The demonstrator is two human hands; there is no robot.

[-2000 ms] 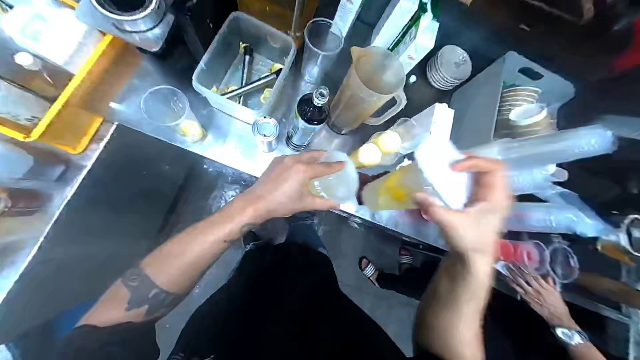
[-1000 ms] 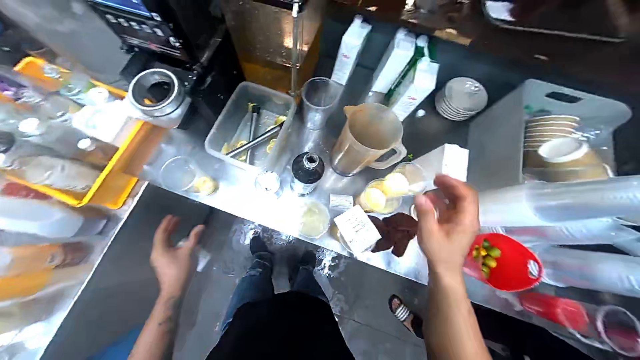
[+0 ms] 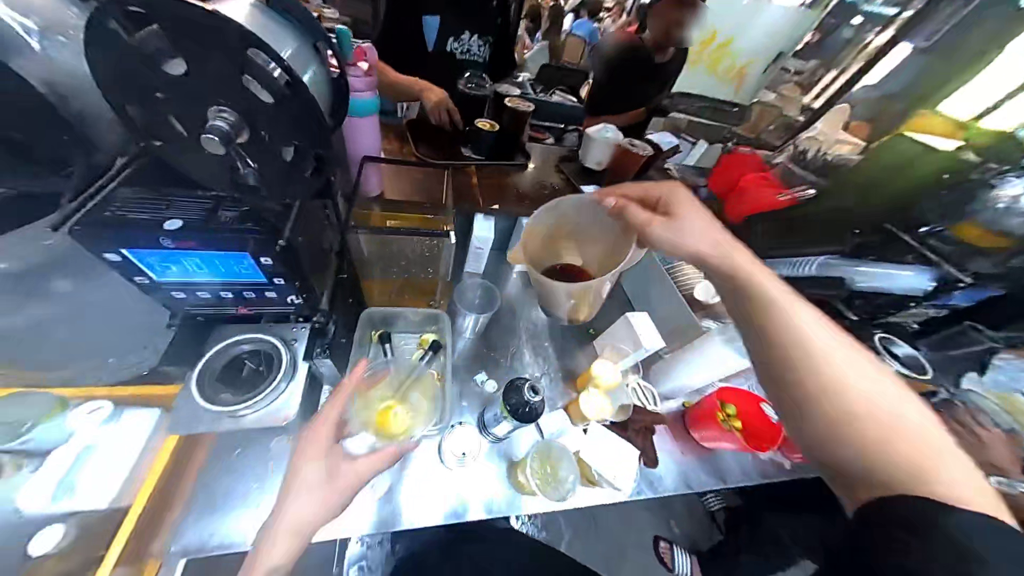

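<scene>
My left hand (image 3: 336,456) holds a clear plastic cup (image 3: 394,404) with a lemon slice at its bottom, in front of a clear plastic tub (image 3: 400,320) of tools and lemon pieces. Raised over the counter, my right hand (image 3: 660,216) grips a translucent plastic pitcher (image 3: 576,240) by its rim and handle side; dark brown liquid lies in it. Between the hands stand a dark bottle (image 3: 512,406), a can (image 3: 461,445) and an empty clear cup (image 3: 475,304). A cup of pale contents (image 3: 552,470) is near the counter's front edge.
A machine with a lit display (image 3: 196,266) stands at left. Cartons (image 3: 480,244), a red bucket of small green fruits (image 3: 734,420) and stacked clear cups (image 3: 856,274) are about. Across the counter, a person's hand (image 3: 440,108) is at a dark tray (image 3: 420,142). Another hand shows at far right.
Both hands were empty a second ago. Now the left holds the lemon cup, which stood on the counter, and the right has lifted the pitcher. The view has tilted up.
</scene>
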